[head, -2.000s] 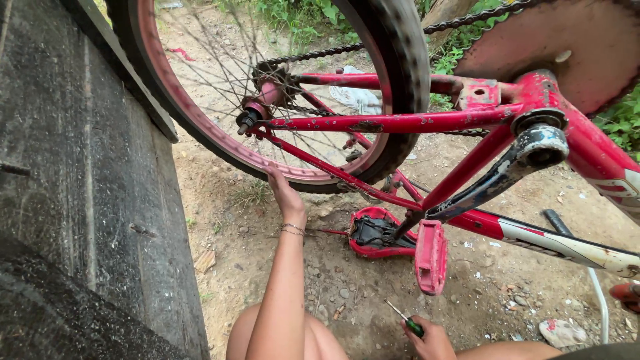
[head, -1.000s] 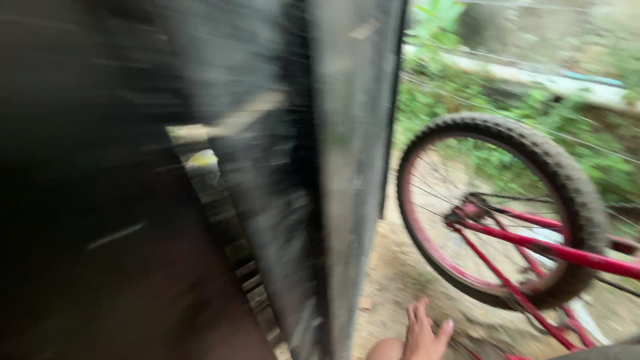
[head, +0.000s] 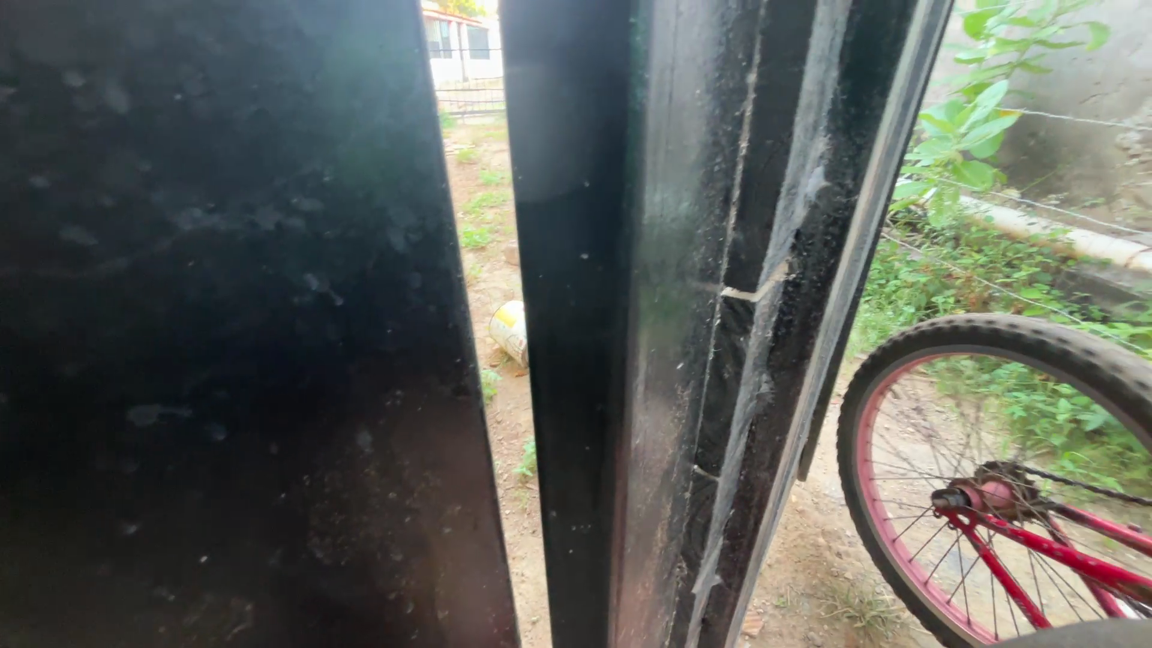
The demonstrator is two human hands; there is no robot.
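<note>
Neither of my hands shows in the head view now. At the lower right stands the bicycle's rear wheel [head: 855, 450], with a knobbly black tyre and a pink rim. The red bicycle frame [head: 1071, 556] runs from the wheel's hub [head: 990, 493] to the right edge, where the picture cuts it off. A chain [head: 1080, 484] leads off to the right from the sprocket at the hub. The pedal, the crank and the green-handled tool are out of view.
Close in front, a dark panel [head: 243, 324] fills the left. A dark upright post [head: 576, 324] stands beside it, with a narrow gap between them. Through the gap lies a white and yellow container [head: 509, 331]. Wire strands, plants [head: 981, 135] and a wall [head: 1080, 162] are behind the wheel.
The view has swung strongly left and up, from the bicycle to the dark panel. My left hand was at the wheel and my right hand held a green-handled tool; both have left view.
</note>
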